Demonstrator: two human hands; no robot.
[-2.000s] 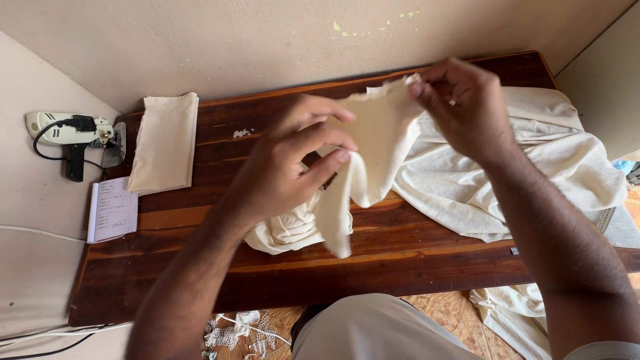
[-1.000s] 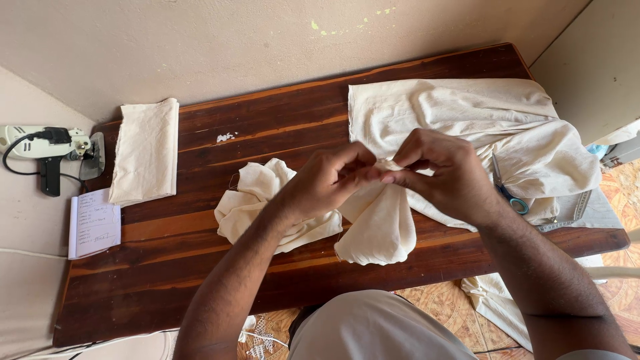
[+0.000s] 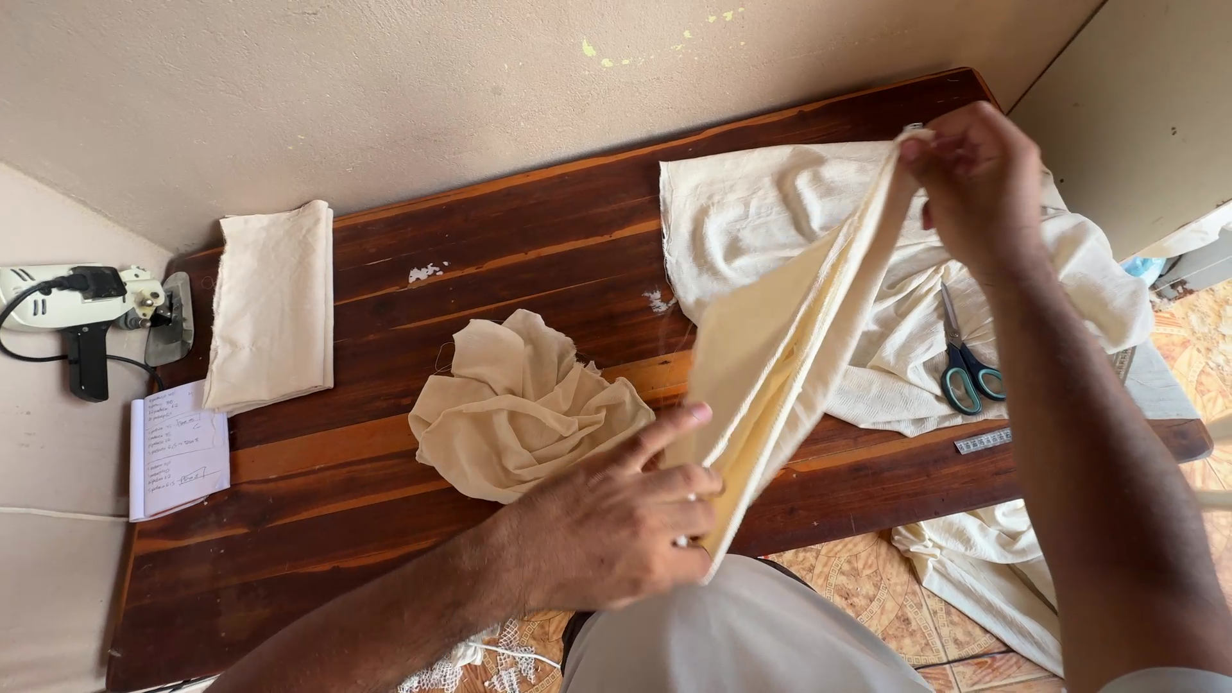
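A folded piece of cream fabric [image 3: 799,337] hangs slanting between my two hands, its layered edges facing me. My right hand [image 3: 977,178] pinches its upper corner, raised over the right part of the table. Near the lower end, my left hand [image 3: 626,515] lies against the fabric with fingers spread; whether the thumb grips it is hidden. A crumpled cream cloth [image 3: 529,409] rests on the dark wooden table just beyond my left forearm. Behind the held piece spreads a larger cream cloth [image 3: 741,207], with scissors [image 3: 965,371] with dark and teal handles lying on it.
On the left are a folded cloth [image 3: 272,308], a notepad [image 3: 180,448] with handwriting and a corded power tool [image 3: 87,303]. A short piece of measuring tape [image 3: 984,441] lies near the table's front edge [image 3: 866,525]. More cloth [image 3: 991,577] is on the tiled floor.
My hands, close together one second ago, have moved apart, the right one up and to the right. The bunched fabric between them is now stretched out in a long slanting fold.
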